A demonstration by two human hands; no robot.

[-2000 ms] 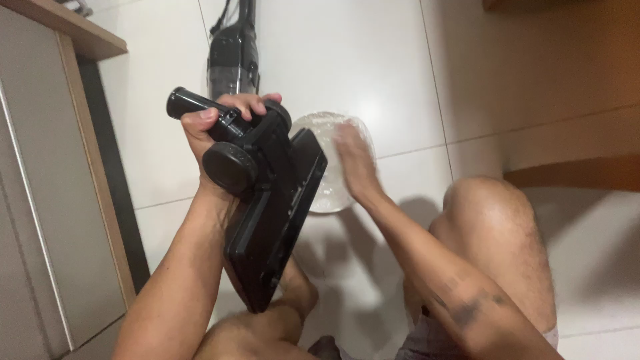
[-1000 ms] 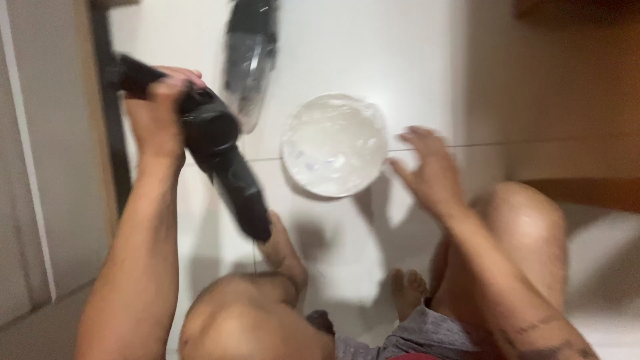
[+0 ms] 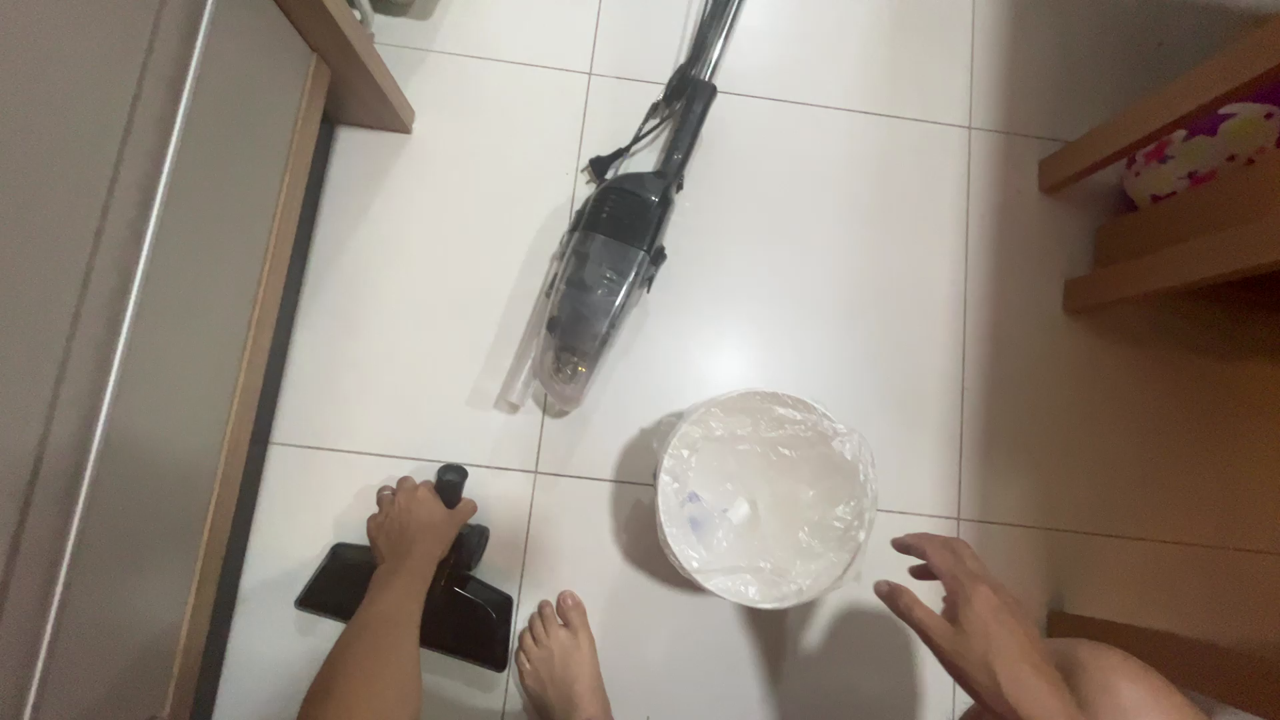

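My left hand [image 3: 418, 522] grips the neck of a black vacuum cleaner floor head [image 3: 468, 615], which rests on the tiles at the lower left with its round tube end pointing up. Beyond it lies a black stick vacuum cleaner [image 3: 615, 240] with a clear dust cup, its power plug beside the handle. A round white bin [image 3: 665, 500] lined with a clear plastic bag stands right of centre, with small bits inside. My right hand [image 3: 945, 600] is just right of the bin, fingers apart, holding nothing and not touching the bin.
A grey cabinet [image 3: 200, 250] with a wooden edge runs along the left. Wooden furniture [image 3: 1170, 260] stands at the right, with a flower-patterned item [image 3: 1200, 150] in it. My bare foot [image 3: 562, 650] is on the white tiles between the floor head and the bin.
My left hand has lowered the floor head from the air beside the bin to the floor at the left. My right hand, over the bin two seconds ago, has moved off to its right.
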